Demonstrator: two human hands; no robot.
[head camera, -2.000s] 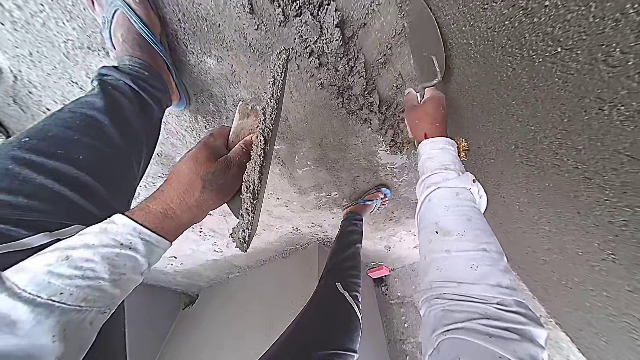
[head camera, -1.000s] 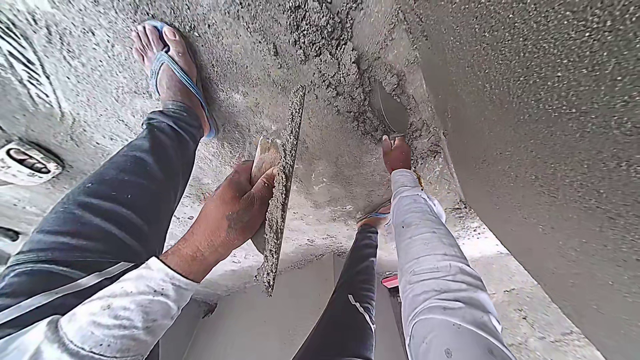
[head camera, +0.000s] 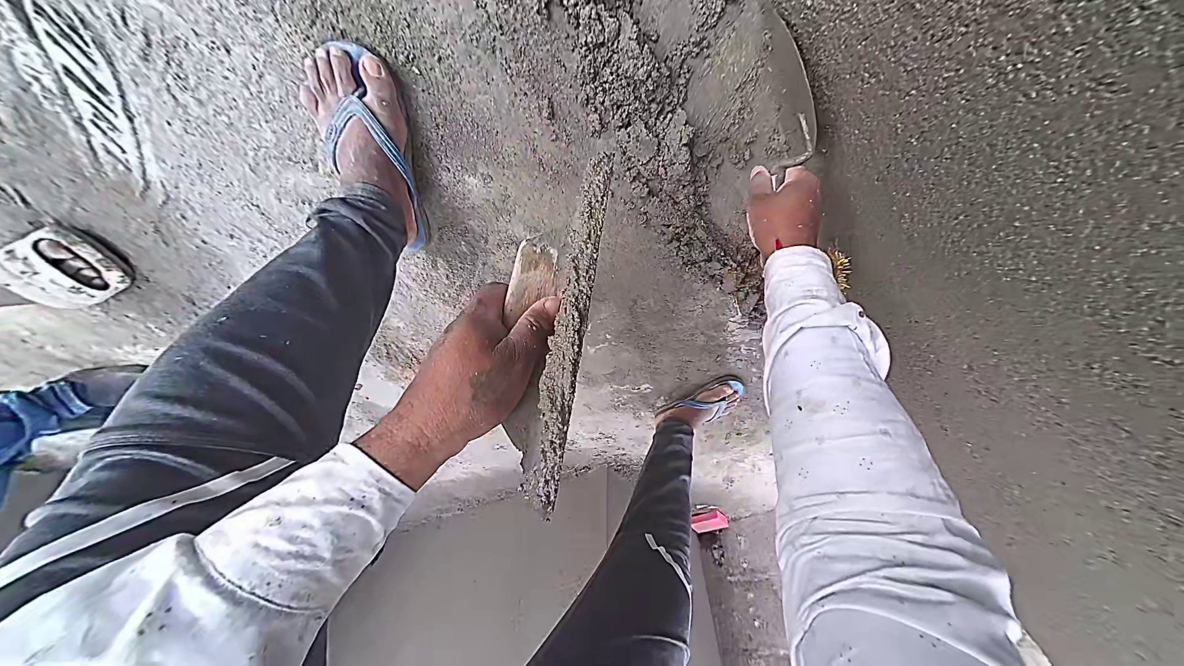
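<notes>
My left hand (head camera: 476, 370) is closed around the wooden handle of a plasterer's float (head camera: 575, 333), which is tilted on edge and coated with wet mortar. At the upper right, my right hand (head camera: 784, 205) grips a metal trowel (head camera: 763, 92); its handle is hidden in my fist. The trowel's broad blade, smeared with mortar, lies against the grey surface beside the rough wall. A ragged heap of wet mortar (head camera: 638, 102) lies to the left of the blade and runs down toward my right wrist.
My feet in blue flip-flops stand on the mortar-covered floor (head camera: 481, 120). A rough plastered wall (head camera: 999, 305) rises along the right. At the left edge lies a white object with an oval opening (head camera: 69, 266), near blue fabric (head camera: 37, 416). A small pink object (head camera: 709, 521) lies low at centre.
My right hand and the trowel have moved up and to the right from the mortar beside the wall's base. My left hand still holds the float on edge.
</notes>
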